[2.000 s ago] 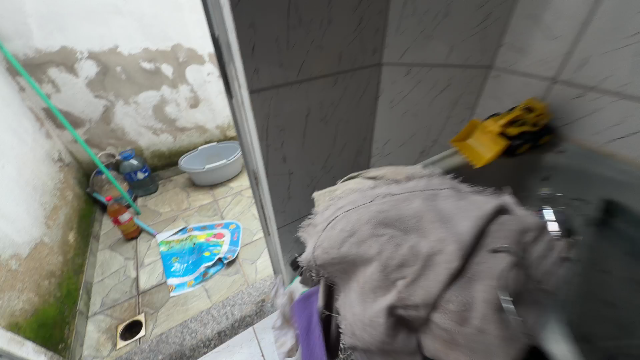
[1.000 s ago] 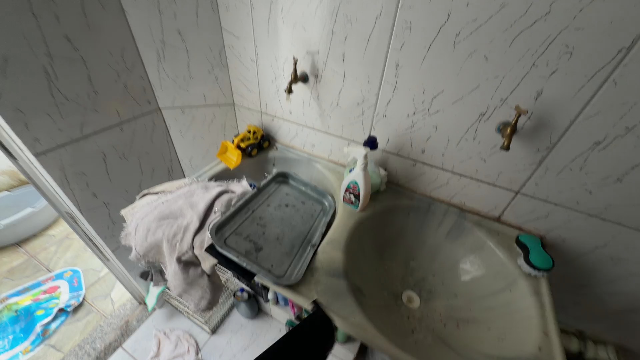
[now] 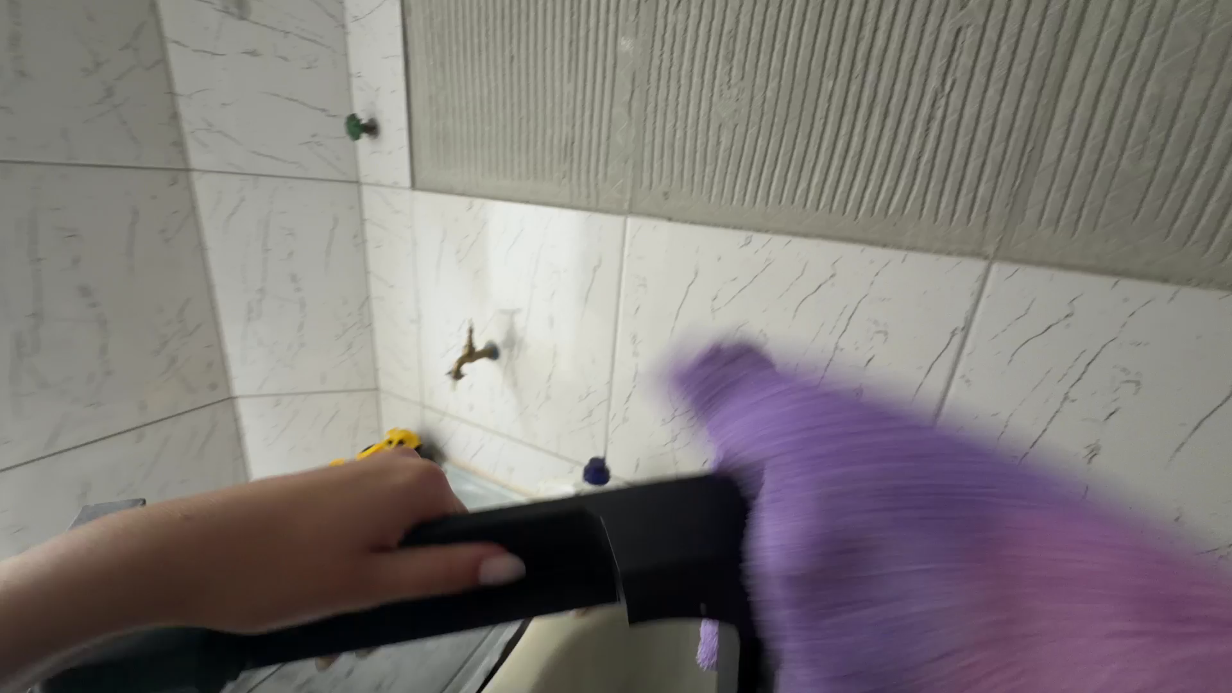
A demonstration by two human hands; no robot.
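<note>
My left hand [image 3: 385, 549] reaches in from the left edge, its fingers closed around a black bar [image 3: 539, 549], thumb along the near side. The bar slopes up to the right and bends down at a corner. Against that corner is a blurred purple and pink fabric-like thing [image 3: 866, 520], which fills the lower right. No bare right hand shows; whether it is inside or behind the purple thing, I cannot tell. Behind the bar, part of a grey metal tray [image 3: 423, 654] and a pale basin [image 3: 577, 650] show.
A brass tap [image 3: 472, 354] sticks out of the tiled wall, with a green valve knob [image 3: 359, 126] above. Beyond my left hand sits a yellow toy vehicle [image 3: 397, 440]. A bottle's dark blue cap [image 3: 596, 471] shows above the bar.
My left hand on the black bar and the purple thing have come into the foreground, hiding much of the tray and basin. The view has swung up toward the wall.
</note>
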